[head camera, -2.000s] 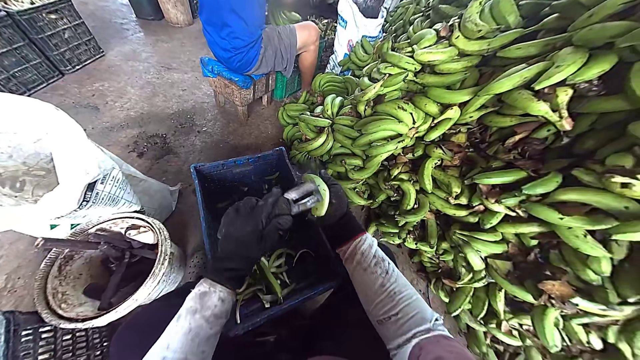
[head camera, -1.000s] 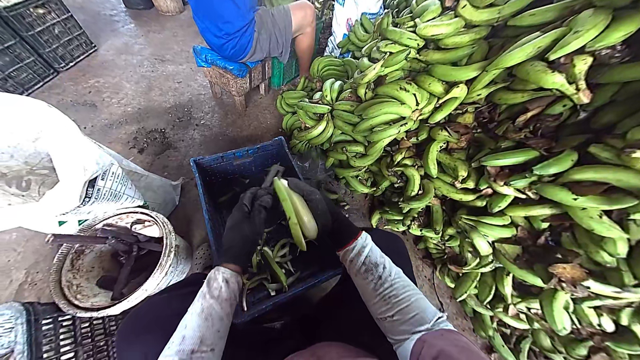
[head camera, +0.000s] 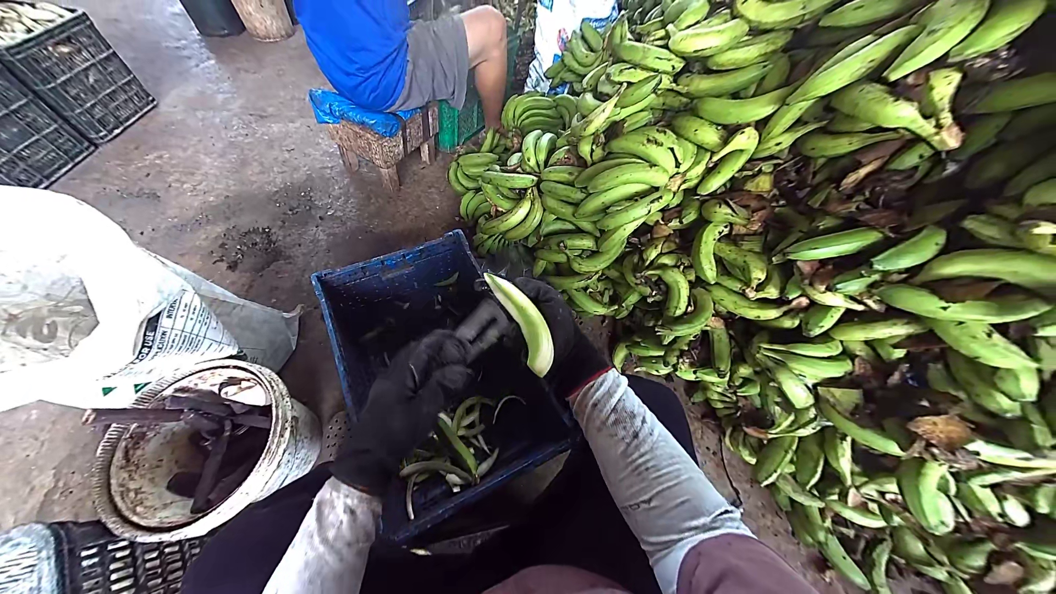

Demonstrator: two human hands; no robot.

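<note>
My left hand, in a black glove, is closed on a flat metal peeling tool above a blue plastic crate. My right hand, gloved too, holds a partly peeled green plantain, its pale flesh showing along one side. The tool's end is close beside the plantain; whether they touch cannot be told. Strips of green peel lie inside the crate beneath my hands. My right fingertips are partly hidden behind the plantain.
A large heap of green plantains fills the right side. At left stand a white sack and a dirty bucket with dark pieces in it. Black crates are at the upper left. A person sits on a wooden stool ahead.
One second ago a long strip of green peel stood away from the plantain between my hands; now it no longer shows there. The metal tool has come up beside the plantain.
</note>
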